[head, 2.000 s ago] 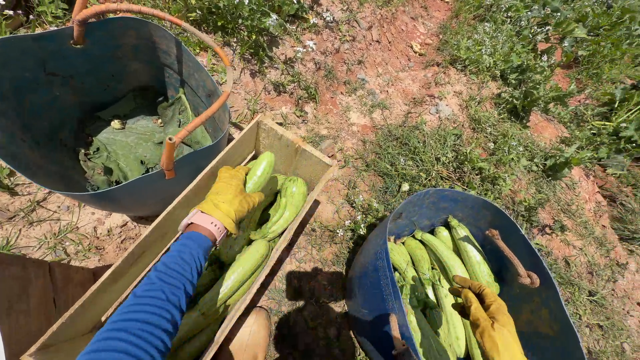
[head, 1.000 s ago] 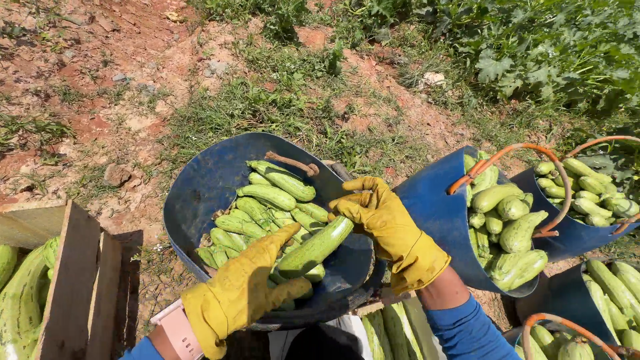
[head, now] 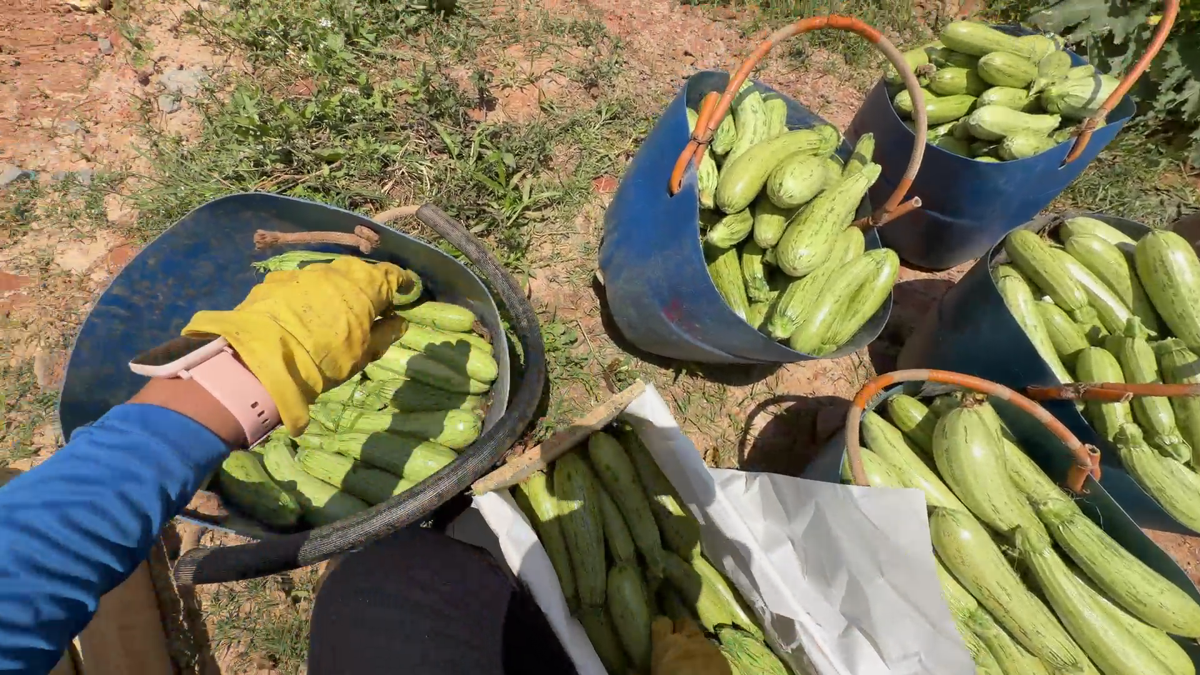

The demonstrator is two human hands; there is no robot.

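Note:
My left hand point(head: 314, 323), in a yellow glove with a pink watch band at the wrist, reaches into the blue tub point(head: 169, 281) at left. Its curled fingers are on a zucchini whose end point(head: 407, 289) shows beside them; the rest is hidden. More pale green zucchini point(head: 403, 422) lie in rows below that hand. At the bottom edge my right hand point(head: 689, 647), also gloved, is mostly cut off by the frame. It is among the zucchini point(head: 628, 562) in a paper-lined wooden crate point(head: 562, 439), and its fingers cannot be made out.
Several blue tubs of zucchini with orange handles stand at right, one upper centre point(head: 647, 253), one top right point(head: 975, 202). White paper point(head: 844, 553) folds out over the crate's right side. A black hose-covered handle point(head: 511, 375) curves round the left tub. Grass point(head: 422, 122) and reddish soil lie beyond.
The view has swung right. One second ago both hands were over the tub with a zucchini; now my right hand is down in the paper-lined crate and my left hand is still at the tub.

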